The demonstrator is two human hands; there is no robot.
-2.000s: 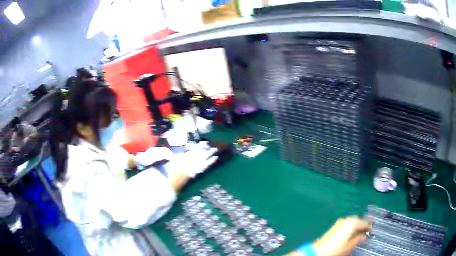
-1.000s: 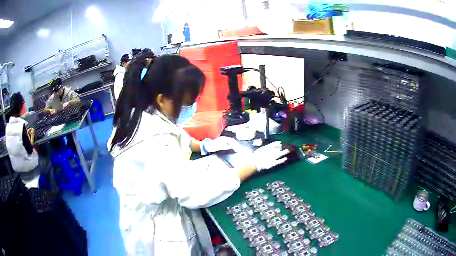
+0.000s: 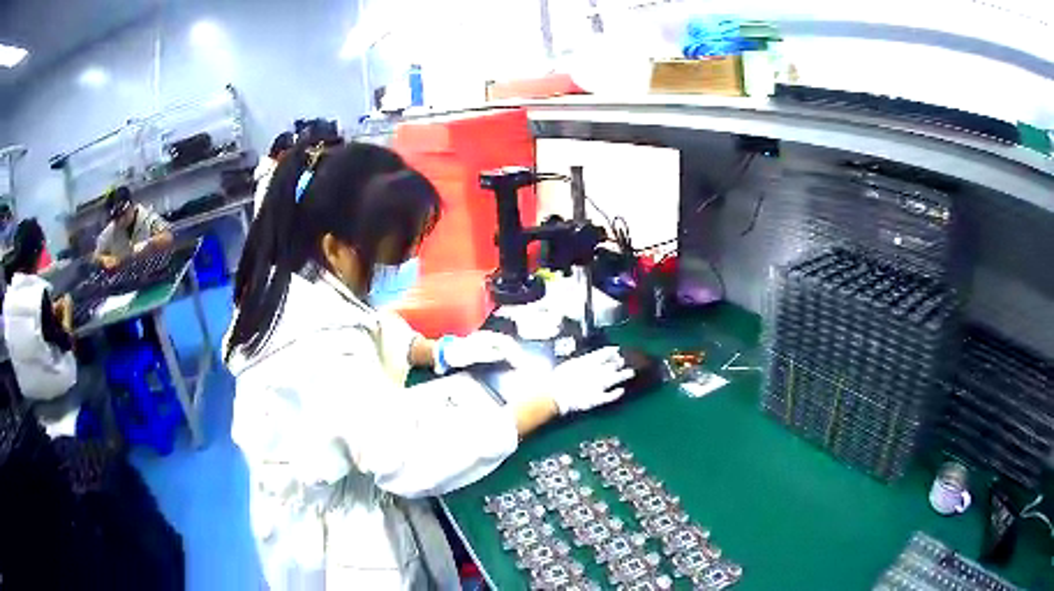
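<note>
Neither of my hands is in the picture. Nearest in front of me, several circuit board units (image 3: 601, 522) lie in rows on the green-matted bench (image 3: 740, 462). They are silver-grey and black, and the rows run off the lower edge. A clear blister tray (image 3: 942, 570) with rows of pockets shows at the lower right, cut off by the picture's edge.
A neighbour in a white coat (image 3: 347, 427) and white gloves works left of the boards at a black stand (image 3: 514, 237). Stacked trays (image 3: 861, 358) stand at the rear right. A metal cup (image 3: 950, 489) and a small black device (image 3: 1003, 529) are near them. A shelf (image 3: 693, 116) runs overhead.
My view has swung left, then slightly back. My left hand, at the clear tray two seconds ago, is out of the picture. The neighbour's gloved hand has moved slightly.
</note>
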